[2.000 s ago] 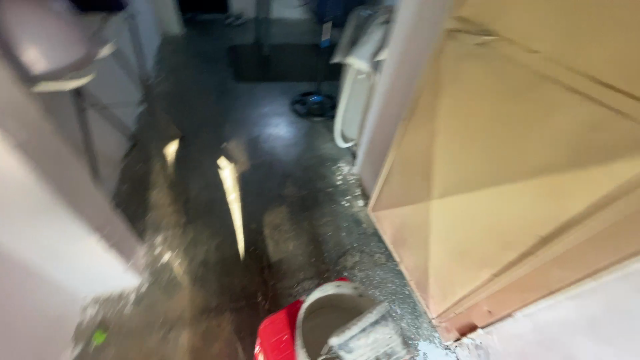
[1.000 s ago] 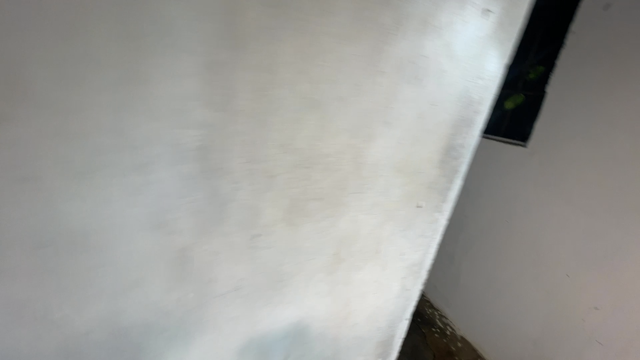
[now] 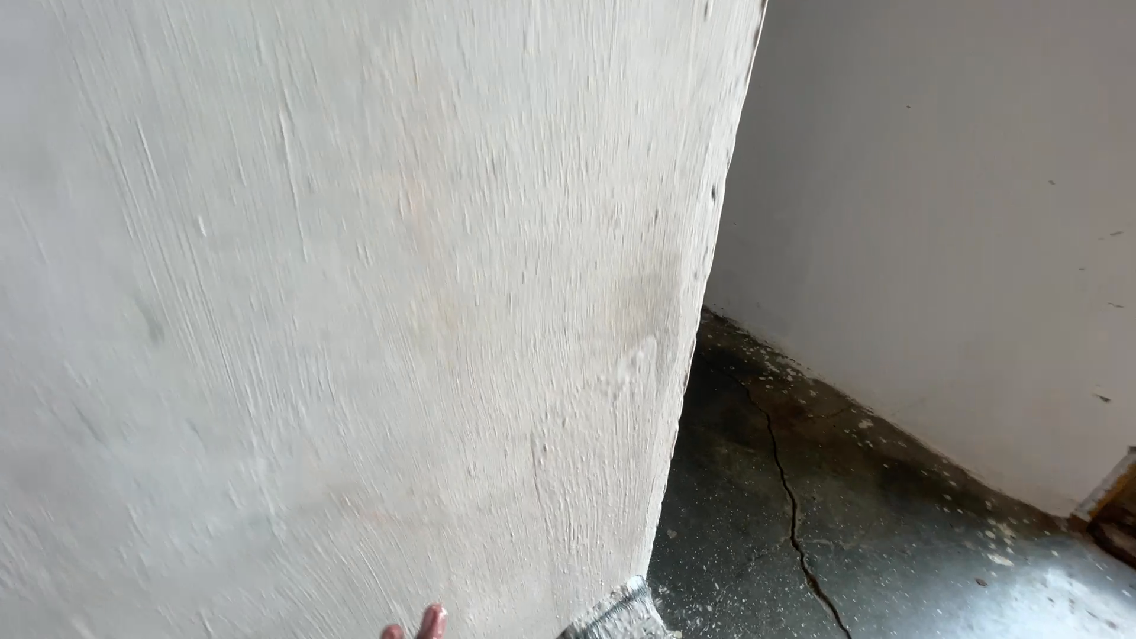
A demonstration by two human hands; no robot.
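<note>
A white-coated wall [image 3: 426, 293] with vertical brush strokes fills the left and middle of the head view, its edge running down the centre right. At the bottom edge, the paint-covered head of a wide brush [image 3: 621, 612] lies against the foot of this wall, by its corner; its handle is out of frame. Two fingertips of a hand, apparently my left hand [image 3: 415, 625], show at the bottom, left of the brush and close to the wall. Nothing is visible between them, and the rest of the hand is cut off. My right hand is not in view.
Right of the wall's edge, a dark, glossy floor [image 3: 754, 532] has a long crack and white paint specks. A second pale wall [image 3: 941, 231] rises behind it. Part of a brown wooden object [image 3: 1114, 506] stands at the far right edge.
The view has swung from the floor with a red-and-white bucket to the wall. A brush lay over the bucket in the oldest frame; a brush head is now low at the wall's corner. Fingertips have appeared.
</note>
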